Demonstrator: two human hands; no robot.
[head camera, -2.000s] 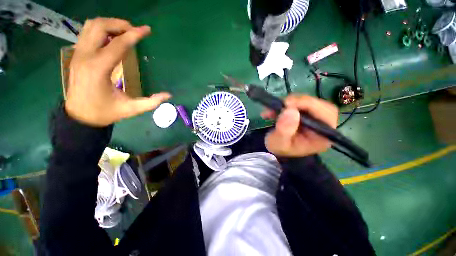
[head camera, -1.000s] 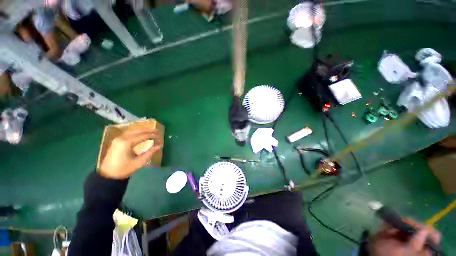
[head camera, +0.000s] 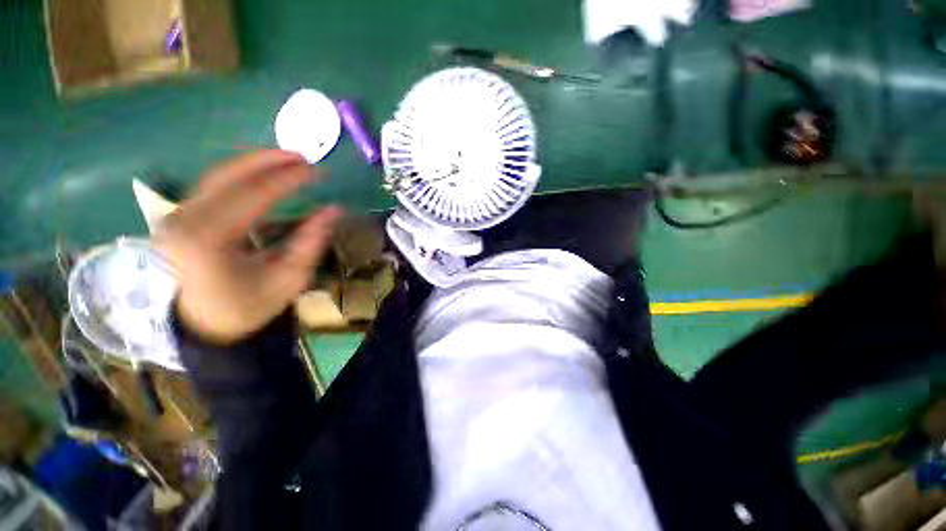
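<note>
The white slotted fan housing (head camera: 462, 145) sits at the bench's front edge, open side up, with thin wires at its centre. Its white clip base (head camera: 430, 249) hangs below it over the edge. A purple battery cell (head camera: 359, 131) lies just left of the housing. A plain white round cover (head camera: 308, 126) lies left of the cell. My left hand (head camera: 241, 241) is blurred, raised below the cover, fingers apart and empty. My right hand is out of the picture; only its dark sleeve shows at the right.
A cardboard tray (head camera: 213, 36) with a purple piece stands at the upper left. A thin rod tool (head camera: 539, 72) lies behind the housing. A dark holder with coppery centre (head camera: 800, 136) and cords are at the right. A white cloth (head camera: 635, 19) is at the top. Another fan part (head camera: 124, 301) is lower left.
My left hand has moved away from the cardboard tray, back toward me. My right hand, seen earlier with the soldering iron, has left the picture. The view has tilted down.
</note>
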